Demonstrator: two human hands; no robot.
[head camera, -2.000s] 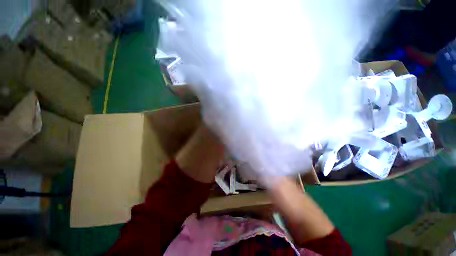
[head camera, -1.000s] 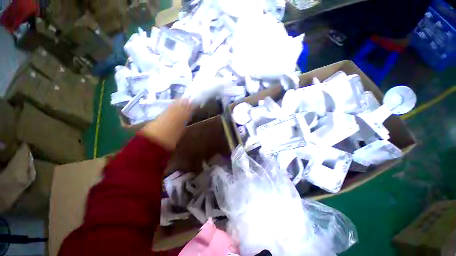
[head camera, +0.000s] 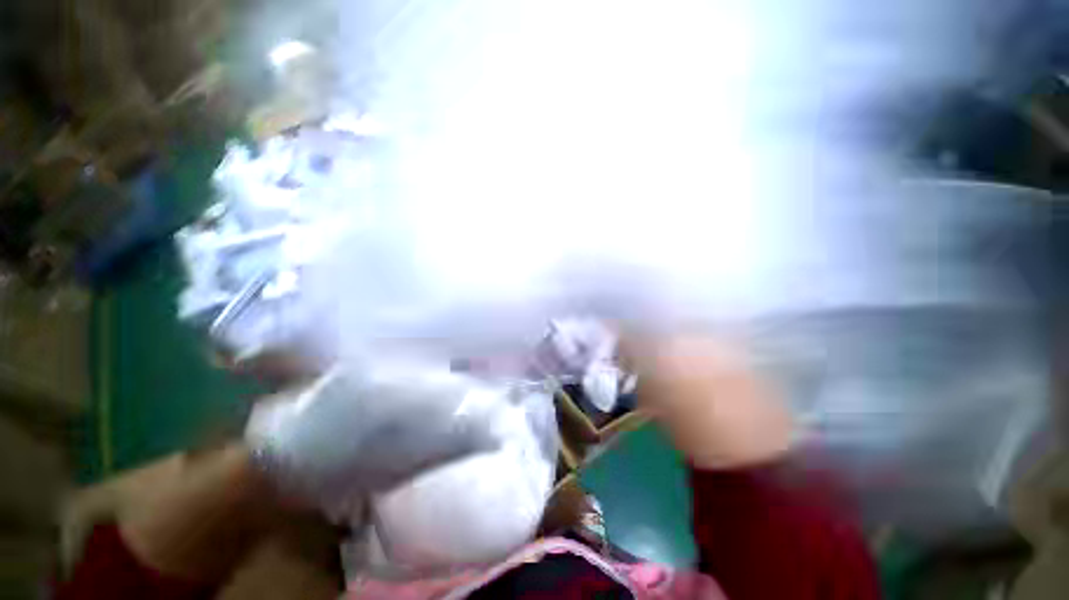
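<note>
A clear, whitish poly bag (head camera: 914, 270) fills the middle and right of the view, blurred and washed out by glare. My right hand (head camera: 692, 381) is raised against its lower side, bare at the wrist; its fingers are lost in the glare. My left forearm reaches in from the lower left and ends at a crumpled white mass (head camera: 434, 469), either glove or bag; the left fingers cannot be made out. White plastic parts (head camera: 252, 252) are heaped at the left. One small white part (head camera: 584, 358) shows below the bag.
Green floor (head camera: 639, 481) shows at the lower middle and left, with a yellow line at the left. Carton edges (head camera: 574, 434) show below the bag. Blurred brown cartons or sacks and a blue object (head camera: 123, 229) lie at the upper left. The bag hides most of the right side.
The view has shifted. The bag, low in front of me a second ago, is now raised and spread across the view. My right arm has come in; my left arm is lower and further left.
</note>
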